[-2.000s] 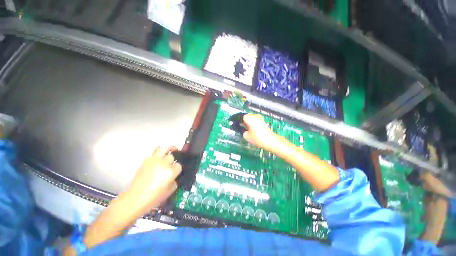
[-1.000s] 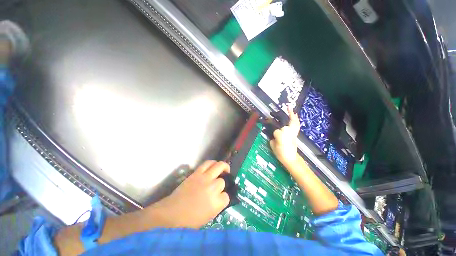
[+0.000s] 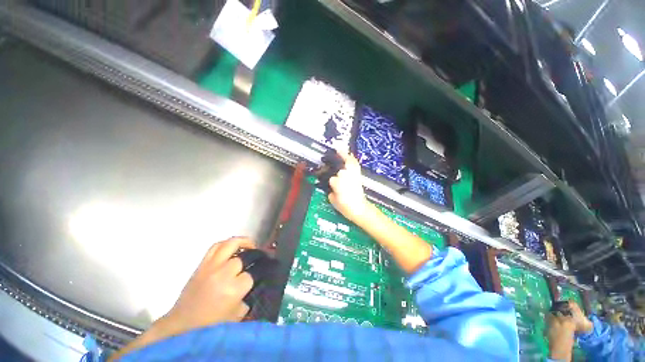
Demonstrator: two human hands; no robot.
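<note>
The green circuit board (image 3: 339, 265) lies in a black carrier with a red-brown side bar (image 3: 290, 201). My left hand (image 3: 216, 283) is at the carrier's left side, fingers curled, with black shapes at the fingertips. My right hand (image 3: 346, 187) is over the rail at the board's far edge, just in front of the tray of small white parts (image 3: 318, 109). Black also covers its fingertips; whether this is finger cots or a held part is unclear. Beside the white parts is a tray of blue-purple cylinders (image 3: 380, 145).
A smaller tray of bright blue parts (image 3: 426, 187) sits right of the cylinders. The metal conveyor rail (image 3: 212, 113) runs below the trays. A paper tag (image 3: 244, 35) hangs at the upper left. At the right, another person's hands (image 3: 566, 325) are over another board (image 3: 522, 297).
The view has swung and tilted. My right hand has gone from over the board, two seconds ago, to the front of the white-parts tray. My left hand stays near the carrier's left side.
</note>
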